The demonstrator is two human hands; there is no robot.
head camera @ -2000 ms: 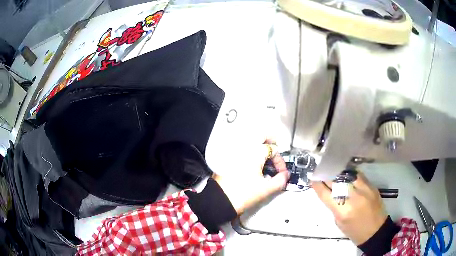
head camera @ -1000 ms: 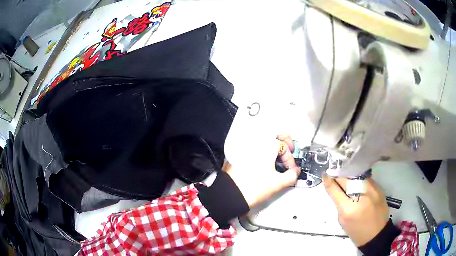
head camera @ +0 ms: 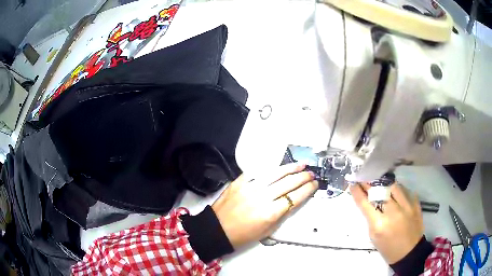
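My left hand [head camera: 264, 202] lies fairly flat on the white machine bed, left of the needle, with a ring on one finger. Its fingertips press on a small black piece [head camera: 314, 171] beside the presser foot [head camera: 339, 161]. My right hand [head camera: 394, 218] is right of the foot, index finger reaching to it. The machine head and a pale knob partly hide its other fingers, and whether they grip anything cannot be told. The off-white sewing machine head [head camera: 402, 102] stands above. A black garment [head camera: 145, 129] is heaped left of the needle.
Scissors with blue handles [head camera: 475, 257] lie at the lower right. A dark rod [head camera: 430, 206] lies beside my right hand. A cream tape roll [head camera: 402, 20] is on top of the head. A red-and-yellow graphic [head camera: 116, 46] is at the upper left. Grey cloth hangs at the left edge.
My left hand has gone from curled, pinching fingertips to a flatter pose with fingers extended over the small piece. My right hand stays beside the foot. The view has shifted slightly.
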